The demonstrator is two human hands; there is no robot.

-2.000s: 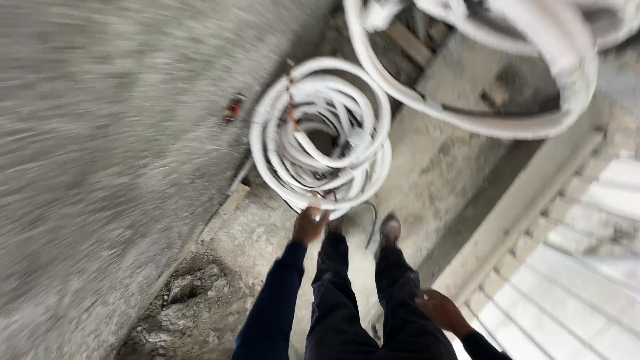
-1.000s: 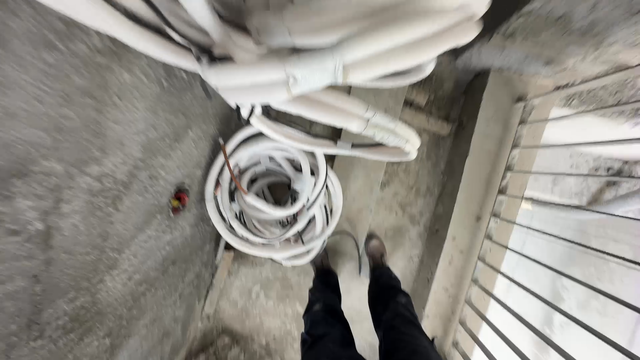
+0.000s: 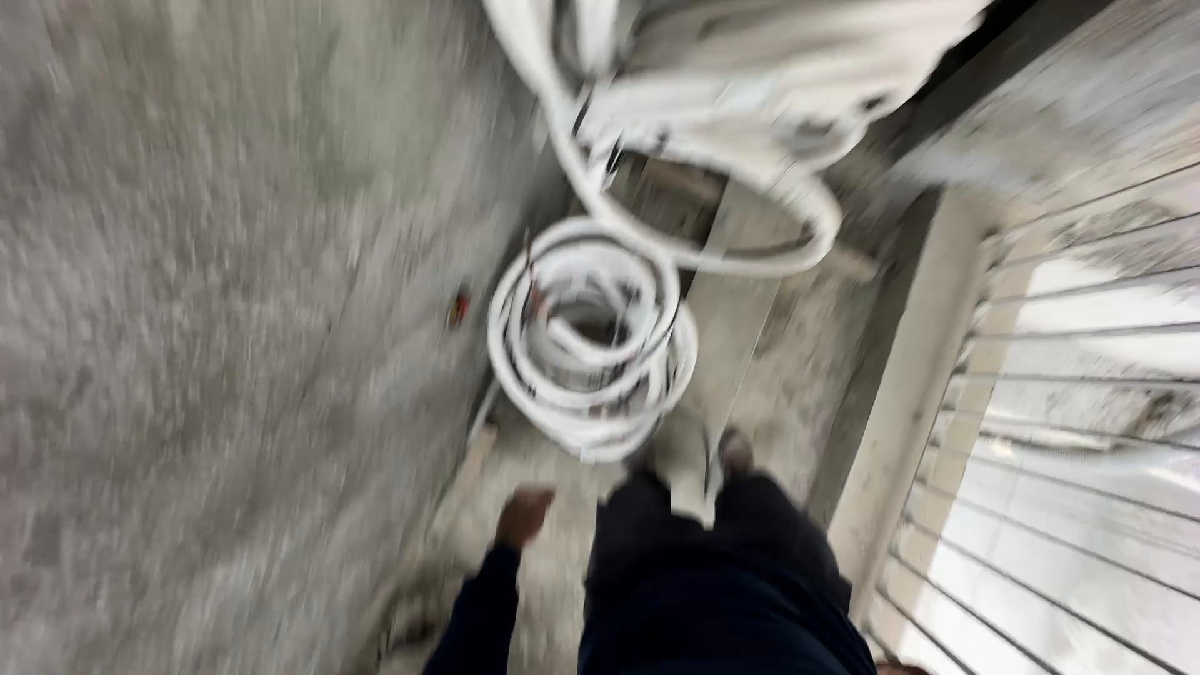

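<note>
My left hand (image 3: 525, 516) hangs in the air at the lower middle, below and left of a coil of white insulated pipe (image 3: 600, 441) that lies on the floor by my feet. It touches nothing that I can see; blur hides how its fingers are set. Of my right hand (image 3: 902, 667) only a sliver shows at the bottom edge, right of my dark clothing. A larger bundle of white insulated pipe (image 3: 731, 103) fills the top middle, and one loop of it hangs over the back of the floor coil.
A rough concrete wall (image 3: 234, 328) takes up the left side, with small red and yellow parts (image 3: 458, 307) on it. At right runs a concrete ledge (image 3: 905, 375) with a metal bar railing (image 3: 1050, 380). Pieces of wood lie behind the coil.
Two seconds ago my left hand was at the near edge of the floor coil; now it is apart from it. Both hands were out of view one second ago.
</note>
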